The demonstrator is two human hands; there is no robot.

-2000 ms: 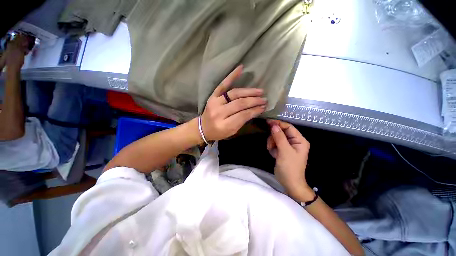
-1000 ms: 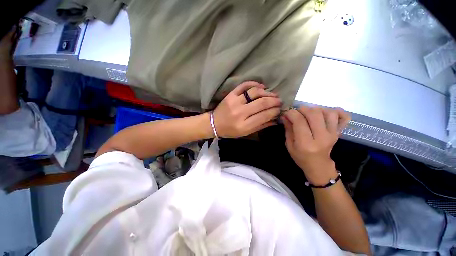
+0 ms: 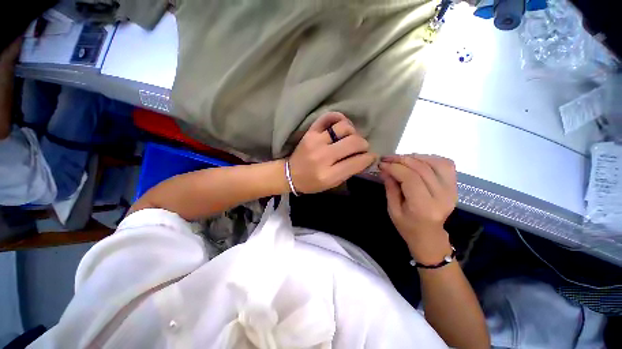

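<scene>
An olive-khaki garment piece (image 3: pixel 293 75) lies in soft folds over the table and hangs over its front edge. My left hand (image 3: pixel 332 155) is curled on the cloth's lower edge, its fingers gripping it. My right hand (image 3: pixel 421 187) pinches the corner of the cloth's edge between thumb and fingertips, close beside my left fingertips. The exact fold between the fingers is hidden. The presser foot and needle area (image 3: pixel 435 26) is brightly lit at the top, where the cloth's right edge runs under it.
A printed ruler (image 3: pixel 511 208) runs along the table's front edge. Crinkled plastic bags (image 3: pixel 556 41) and white printed packets (image 3: pixel 603 180) lie right. A dark round knob (image 3: pixel 508 12) shows at top. A blue bin (image 3: pixel 174 163) and red bin (image 3: pixel 184 131) sit below. Another person's arm and sleeve are far left.
My right hand has come up from below the table edge to the cloth corner beside my left hand. My left hand has curled its fingers. The view has shifted, showing the dark knob.
</scene>
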